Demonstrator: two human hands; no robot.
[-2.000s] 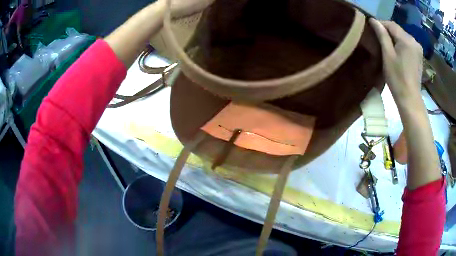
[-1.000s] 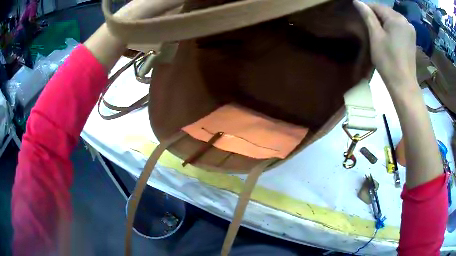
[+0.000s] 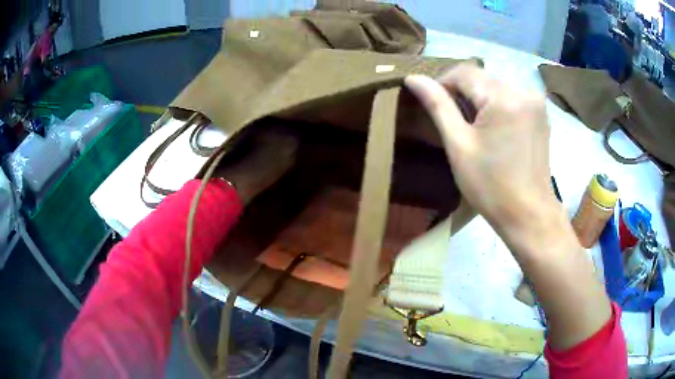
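Note:
A brown tote bag [image 3: 318, 81] stands open towards me at the table's front edge. My left hand [image 3: 268, 157] is inside the bag, in shadow; its fingers cannot be made out. My right hand [image 3: 492, 141] pinches the bag's rim at the right, thumb near a small pale label [image 3: 385, 68]. The orange inner pocket [image 3: 318, 266] shows low inside the dark bag. A strap [image 3: 370, 185] crosses the opening. A cream webbing strap [image 3: 419, 274] with a gold snap hook [image 3: 415, 328] hangs at the bag's right side.
More brown bags [image 3: 355, 29] lie behind, others [image 3: 592, 92] at the right. An orange bottle [image 3: 594, 210] stands beside a blue tray [image 3: 642, 296]. A green crate [image 3: 81, 215] is at left. A bin [image 3: 252, 344] is below. A person [image 3: 598, 37] is far right.
My left hand has moved from the rim into the bag. The bag's mouth has tipped towards me and its far wall shows. The snap hook has shifted left and down. The bottle and tray now show.

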